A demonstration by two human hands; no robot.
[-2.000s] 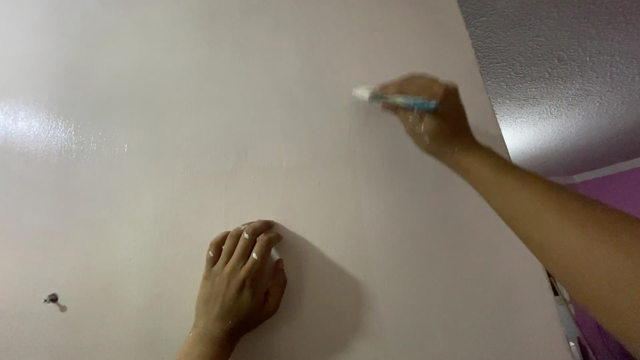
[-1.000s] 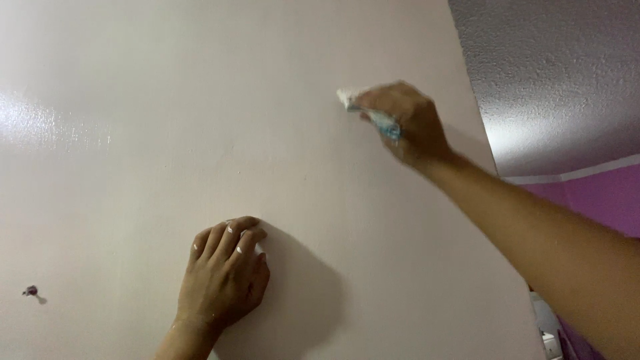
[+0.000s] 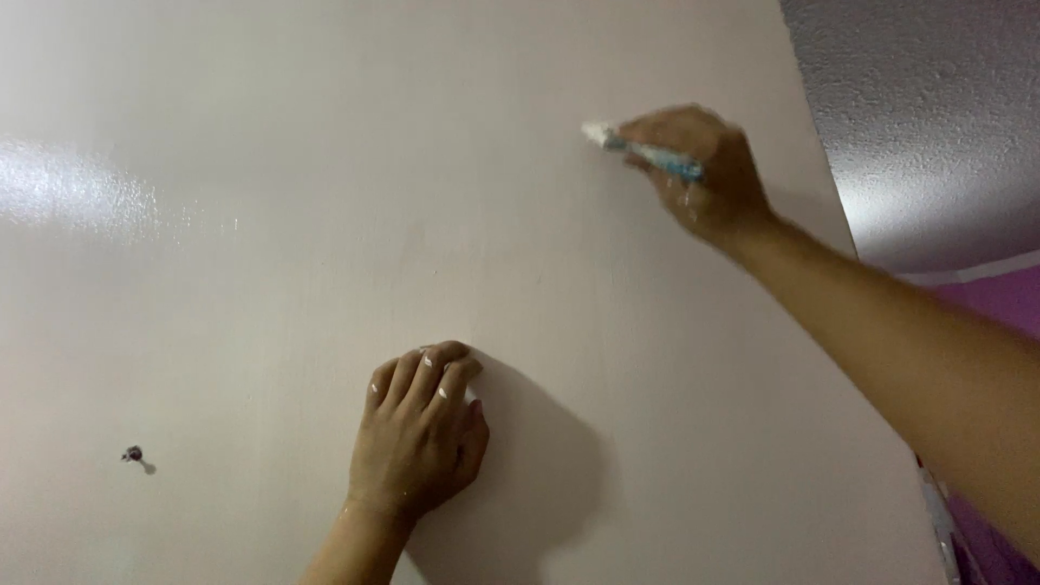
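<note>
My right hand grips a small paintbrush with a blue handle, and its whitish bristles point left, at or close to the pale wall. Spots of white paint mark that hand. Lower down, near the middle of the view, my left hand rests against the same wall with its fingers bent and white paint on several of them. Something whitish shows between its thumb and index finger; whether the hand holds it cannot be told.
A dark screw or nail sticks out of the wall at the lower left. Beyond the wall's right edge are a textured ceiling and a purple wall. Partly hidden objects stand at the lower right edge.
The brush in my right hand has changed its tilt and is more level than one second ago. My left hand stays against the wall. The view has shifted slightly.
</note>
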